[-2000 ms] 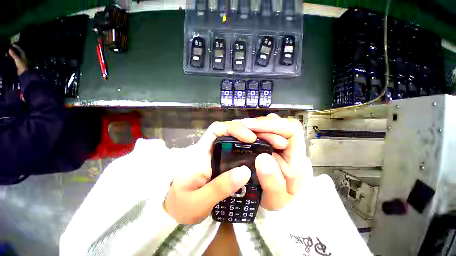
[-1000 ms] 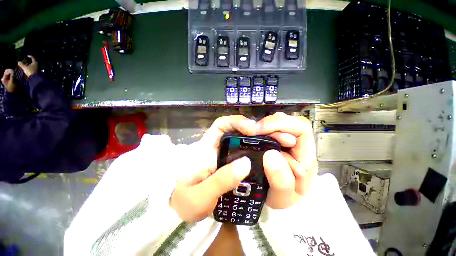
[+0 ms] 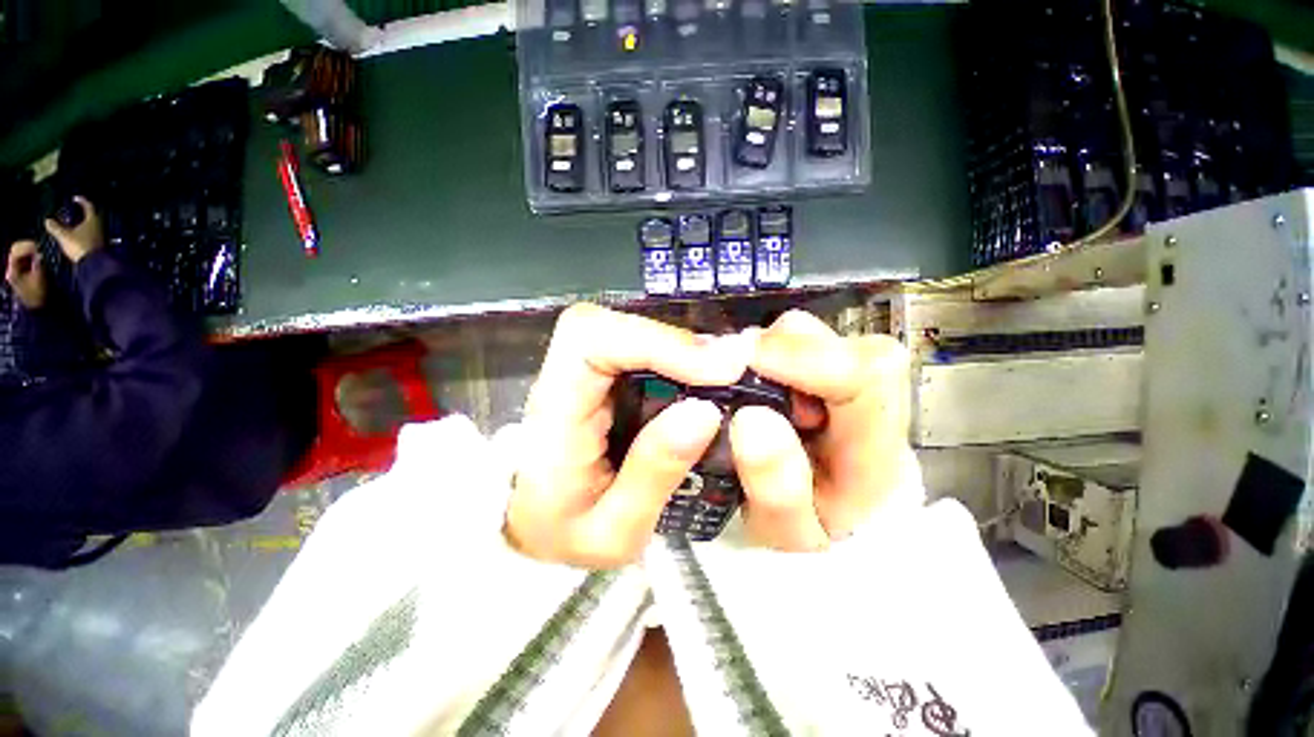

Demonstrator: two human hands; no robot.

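Note:
My left hand and my right hand hold one black handset between them in front of my chest. Both thumbs lie on its screen area and the fingers curl around its top edge. The handset is tilted, with part of its keypad showing below the thumbs. A row of handsets lies face up side by side at the bench's front edge. Behind it, a clear blister tray holds several phones with pale label patches in its front pockets.
A red pen and a dark brown block lie on the green bench at left. Dark stacked trays stand at right under a yellowish cord. A person in dark sleeves works at left, near a red stool.
The handset has tipped in my hands, so its face shows shorter and less of the keypad is visible. My fingers have closed in over its top edge. The view has shifted slightly.

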